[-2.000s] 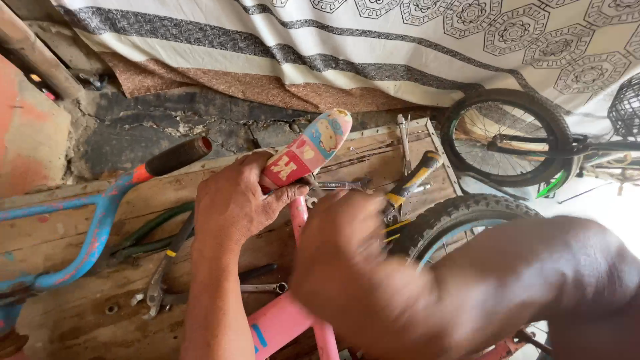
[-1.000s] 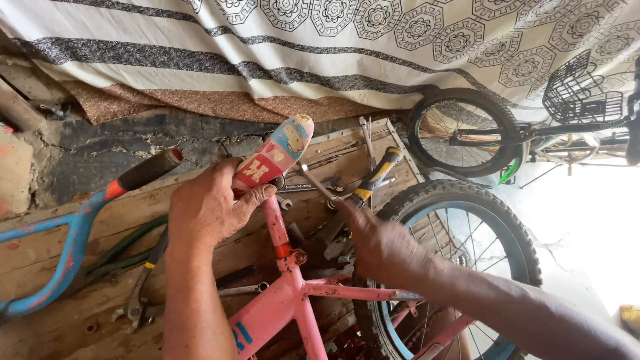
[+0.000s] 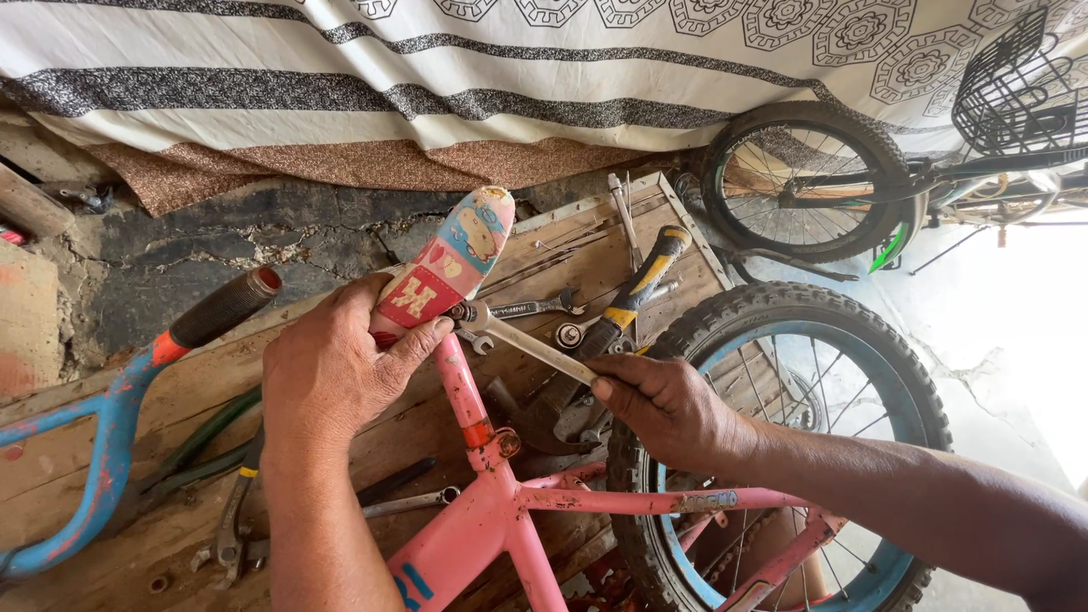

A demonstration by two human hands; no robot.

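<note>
My left hand grips the rear part of a worn printed child's bicycle saddle, its thumb near the clamp. My right hand holds the shaft of a combination wrench, whose ring end sits at the nut of the saddle clamp. The pink seat post runs down from the saddle into the rusty seat clamp of the pink bicycle frame. The frame's rear wheel, with a blue rim and knobby tyre, lies below my right forearm.
On the wooden board lie a hammer, an adjustable wrench, a ratchet and pliers. Blue handlebars are at the left. Another bicycle's wheel stands at the upper right, beside a patterned curtain.
My right hand, blurred two seconds ago, now holds the wrench against the saddle clamp. One second ago the wrench pointed up more steeply. My left hand stays on the saddle.
</note>
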